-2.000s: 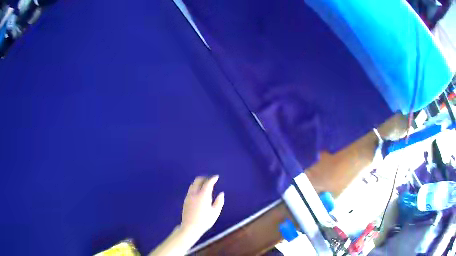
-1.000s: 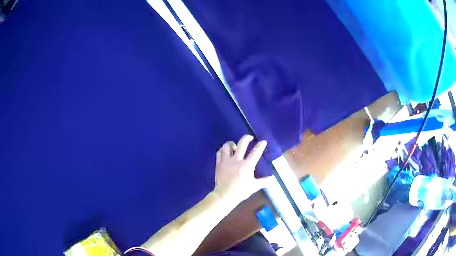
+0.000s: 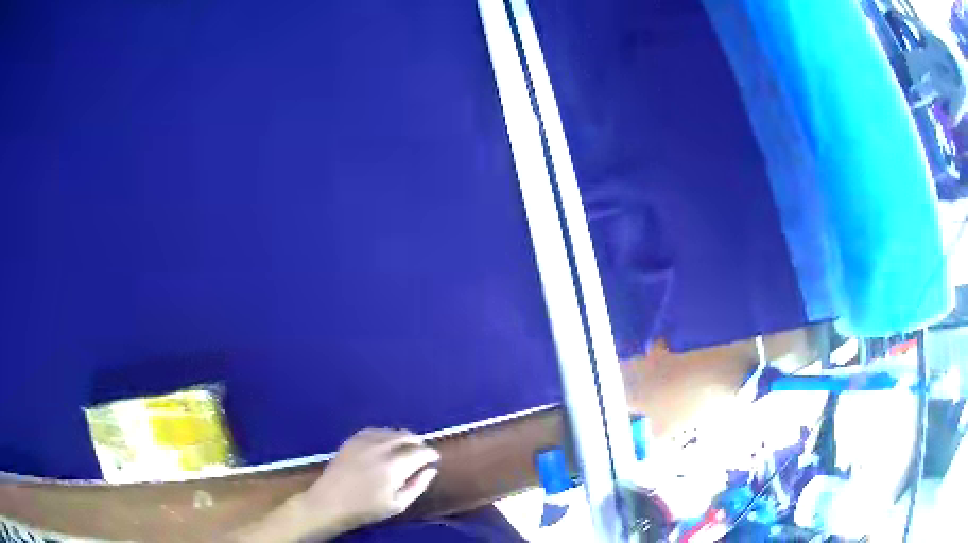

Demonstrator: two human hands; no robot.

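Dark blue fabric (image 3: 318,233) lies flat over most of the table, with a pale line along its near edge. My left hand (image 3: 377,474) is at that edge, back up, with its fingers curled; whether they pinch the cloth cannot be told. My right hand is not in view. A white and yellow weight block (image 3: 165,433) rests on the cloth near the edge, left of my left hand. A long pale rail (image 3: 557,249) with a dark groove crosses the cloth to the right.
A thick bright blue fabric roll (image 3: 865,170) lies at the right end. Rumpled fabric lies between rail and roll. Brown table edge (image 3: 488,456) shows along the near side. Blue parts flank the rail's near end, beside a red piece (image 3: 706,522) and blurred clutter.
My left hand has moved from beside the rail back left to the cloth's near edge. The rail, partly covered by cloth before, now shows along its length. The view has turned.
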